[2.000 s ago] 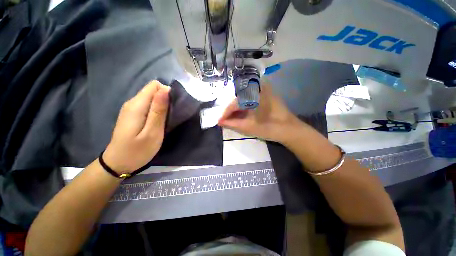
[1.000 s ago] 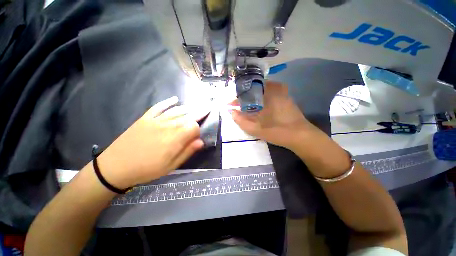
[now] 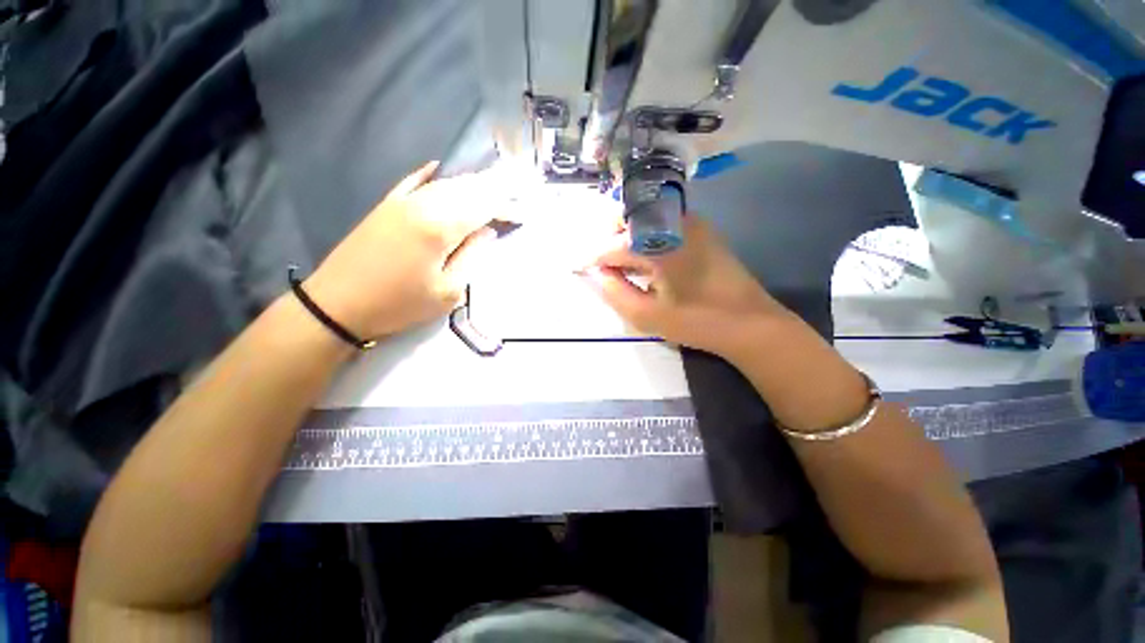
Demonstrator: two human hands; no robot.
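The dark grey garment panel (image 3: 364, 88) spreads left of and behind the needle area. My left hand (image 3: 408, 258) lies at its near edge, left of the presser foot (image 3: 565, 163), fingers pointing toward the needle; glare hides whether it grips the cloth. My right hand (image 3: 678, 283) is just right of the needle, below the dark round knob (image 3: 654, 207), thumb and finger close together; what lies between them is washed out by the light. Dark grey shaped pieces (image 3: 766, 214) lie under the machine arm and hang over the front edge beneath my right wrist.
The white JACK machine head (image 3: 804, 88) spans the top. Thread snips (image 3: 998, 330) and a blue strip-like object (image 3: 979, 199) lie at right. The ruler (image 3: 502, 443) runs along the front edge. A blue basket (image 3: 35, 613) shows at the lower left corner.
The panel and my left hand have moved left and away from me, uncovering white table and a dark-outlined slot. My left hand no longer holds up the folded edge seen earlier.
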